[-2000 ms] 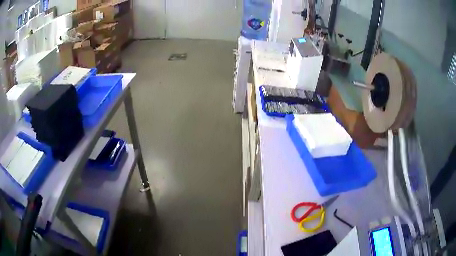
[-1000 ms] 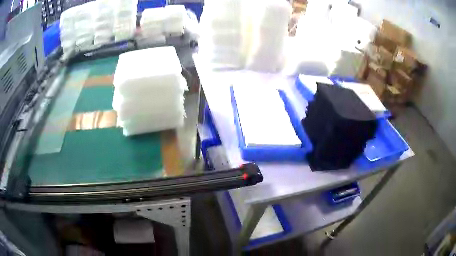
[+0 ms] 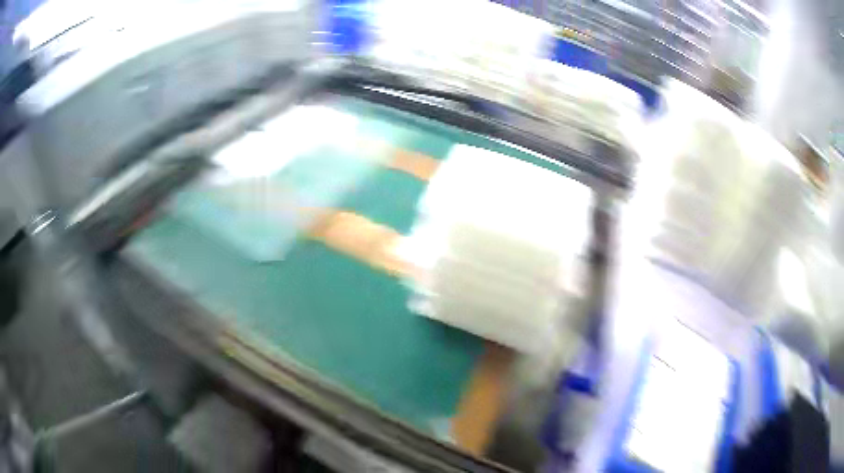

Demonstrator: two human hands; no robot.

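Note:
No hand shows in the frame, which is strongly blurred. A thick stack of white sheets (image 3: 504,245) with uneven layered edges stands on the right part of a green machine bed (image 3: 352,319). Tan-orange strips (image 3: 356,238) run across the bed, partly under the stack. A thin pale translucent sheet (image 3: 250,222) lies flat on the bed's left part, with a bright white patch behind it.
A dark rail edges the bed (image 3: 305,393). To the right stands a pale bench with tall white stacks (image 3: 722,185), a blue tray of white pieces (image 3: 680,397) and a black block (image 3: 791,439) at the lower right. A grey machine housing (image 3: 204,74) is at upper left.
The view has swung left and nearer the green bed, so the bed and its white stack now sit mid-frame. The bench with trays has shifted to the right edge. The picture has blurred.

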